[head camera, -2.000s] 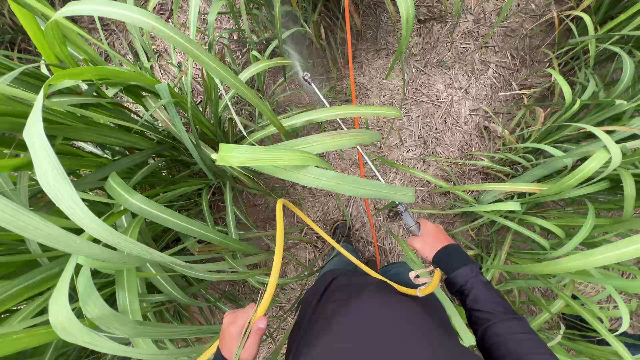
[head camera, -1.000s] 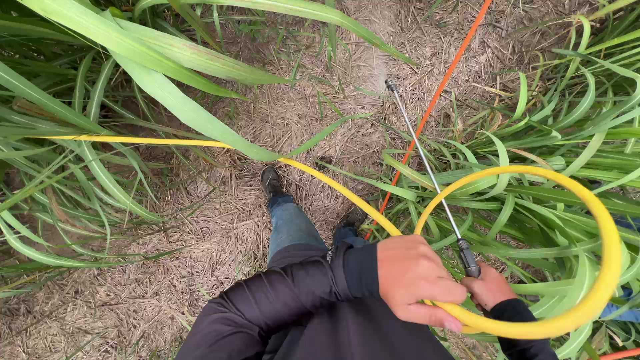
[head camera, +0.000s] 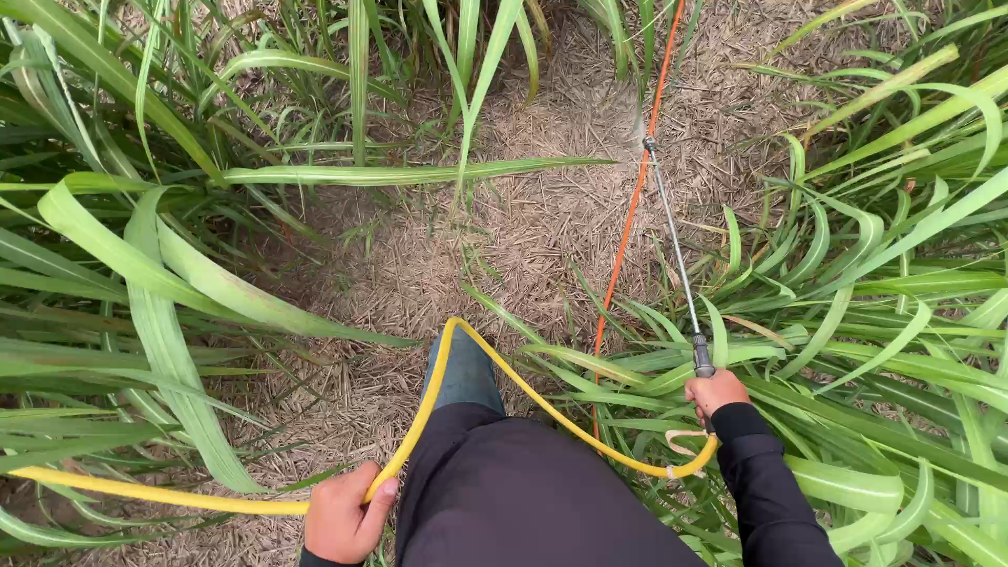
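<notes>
My right hand (head camera: 718, 394) is closed round the dark handle of a metal spray lance (head camera: 676, 236) at the right. The lance points away from me, its nozzle (head camera: 649, 145) over the orange hose (head camera: 630, 213) in this view, with a faint mist near the tip. At the lower left my left hand (head camera: 346, 512) grips a yellow hose (head camera: 543, 402). From that hand the hose rises to a bend over my leg, then dips and curves up to the lance handle. Its other end runs off to the left edge.
Tall long-bladed green grass or cane leaves (head camera: 189, 276) crowd the left side, and more (head camera: 890, 315) lean in from the right. Dry straw litter (head camera: 504, 236) covers the ground between the rows. The orange hose runs lengthwise along it.
My left hand, a second ago beside the right hand with a large yellow hose loop, is now at the lower left, still on the hose. The loop has opened into a shallow curve.
</notes>
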